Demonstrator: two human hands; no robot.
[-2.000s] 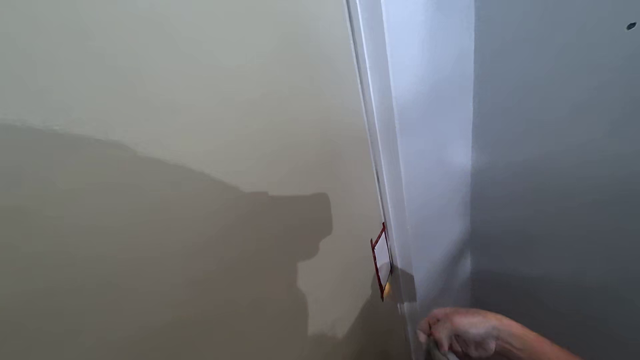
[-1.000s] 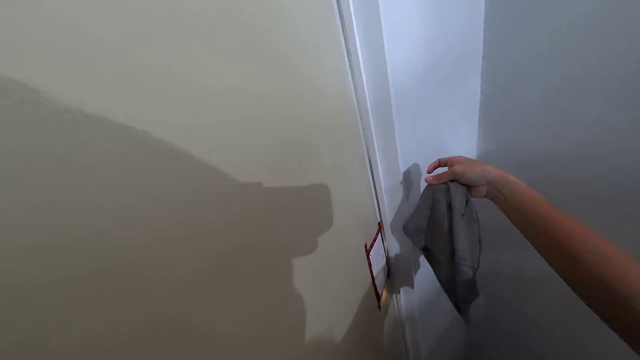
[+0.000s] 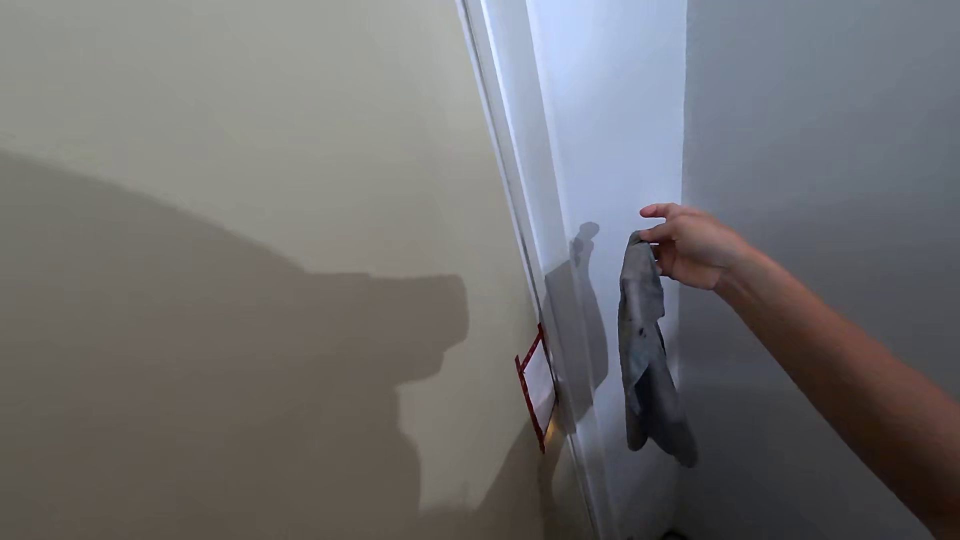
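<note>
My right hand (image 3: 694, 244) reaches in from the right edge and pinches a grey cloth (image 3: 645, 345) by its top corner. The cloth hangs down in loose folds, with a few small dark spots on it, in front of the white wall strip beside the door trim. Thumb and fingertips hold the corner, and another finger is stretched out above it. My left hand is out of view.
A beige flat panel or wall (image 3: 225, 187) fills the left. White trim (image 3: 517, 150) runs down beside it. A white paper edged with red tape (image 3: 537, 386) is near the trim. On the right stands a grey wall (image 3: 825, 150).
My right hand has come up from the bottom edge, and the cloth now hangs from it in full view. Since one second ago the cloth has swung into a narrower shape.
</note>
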